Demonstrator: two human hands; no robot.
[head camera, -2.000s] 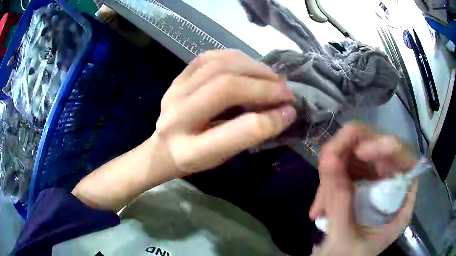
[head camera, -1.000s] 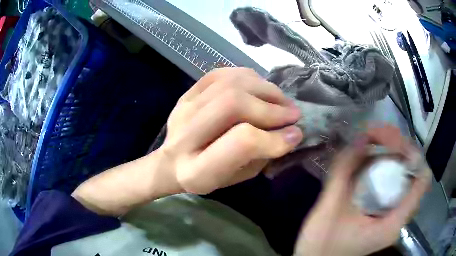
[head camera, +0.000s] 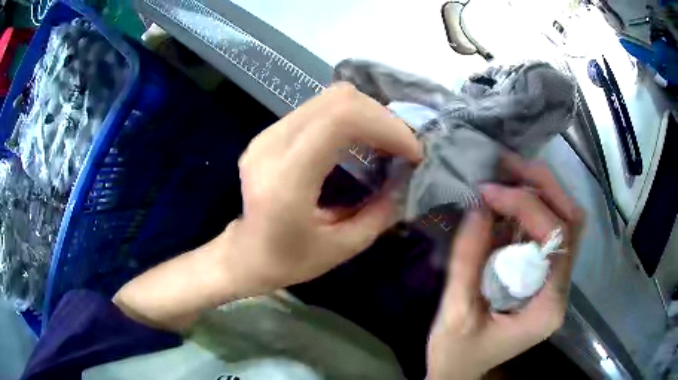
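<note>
A limp grey plush skin (head camera: 453, 167) lies over the table's front edge, with floppy projections towards the back. My left hand (head camera: 320, 193) pinches its near left edge between thumb and fingers. My right hand (head camera: 513, 274) has its fingertips at the skin's right side and holds a stuffed piece (head camera: 518, 274) against the palm. The stuffed piece shows a white rounded end with a tuft of loose threads. The rest of it is hidden in my right hand.
A blue basket (head camera: 93, 178) with clear bags of grey-white pieces (head camera: 67, 111) is at the left. The ruler-marked table edge (head camera: 260, 63) runs diagonally. Black snips (head camera: 618, 119) lie at the right on the machine bed, beside thin silver tweezers.
My right hand has moved left to the skin, bringing the stuffed piece with it. The skin's long projection has dropped nearer the table edge. My left hand's grip has opened into a rounder pinch.
</note>
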